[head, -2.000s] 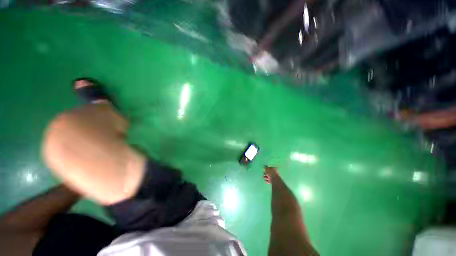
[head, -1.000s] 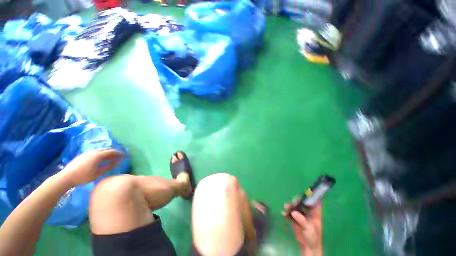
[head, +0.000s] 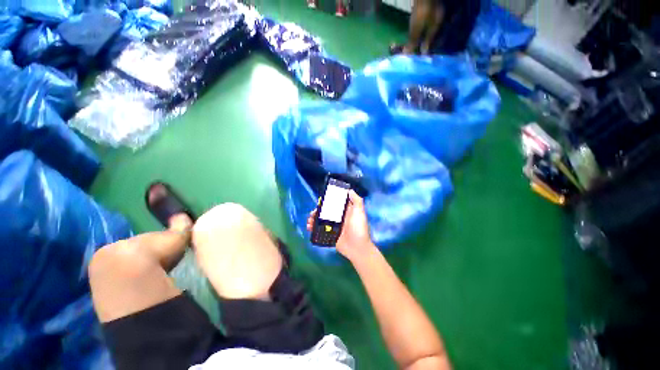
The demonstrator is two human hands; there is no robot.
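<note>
My right hand [head: 354,225] holds the black handheld terminal [head: 331,209], with its bright white screen and keypad facing up. A yellow key shows on the keypad. The terminal is in front of an open blue plastic sack [head: 405,184] that has dark contents. A second open blue sack [head: 463,108] with dark contents stands behind it and touches it. My left hand is not in view.
Filled blue sacks [head: 43,209] are heaped at the left. Dark garments in clear covers [head: 195,54] lie on the green floor at the back. Another person's legs [head: 425,25] show at the top. Small items [head: 546,166] and dark garments [head: 629,238] are at the right.
The terminal, on the floor two seconds ago, is now in my right hand, raised towards the centre. My left hand has gone out of view. The view has turned towards the open sacks.
</note>
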